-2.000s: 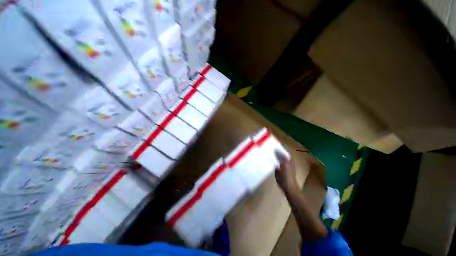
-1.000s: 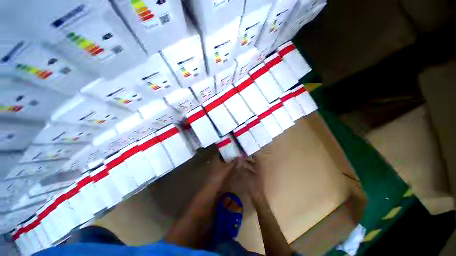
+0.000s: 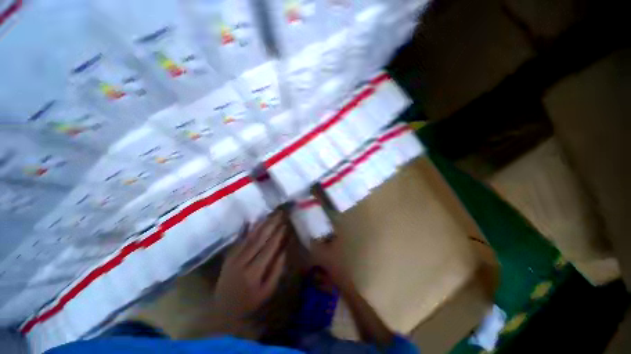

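The view is blurred. A single small white carton with a red band [image 3: 315, 222] sticks out between stacked rows, with dark gaps beside it. My right hand [image 3: 328, 257] is at its near end, with the fingertips touching it; the grip is unclear. My left hand [image 3: 250, 266] is to the left of it, fingers spread at the front of the long row, holding nothing visible. A short row of cartons [image 3: 373, 166] stands on the cardboard sheet [image 3: 408, 238] to the right. Behind is a tall stack of white cartons [image 3: 173, 131] with rainbow labels.
Large open brown shipping cartons [image 3: 553, 200] stand at the right. Green floor [image 3: 522, 259] with yellow-black tape runs beside the cardboard. A white scrap [image 3: 490, 328] lies at the lower right. A blue shoe [image 3: 317, 304] is between my arms.
The carried row from two seconds ago is no longer in my hands, and a short row stands at the stack's front. My left hand has moved left from the single carton; my right hand stays at it.
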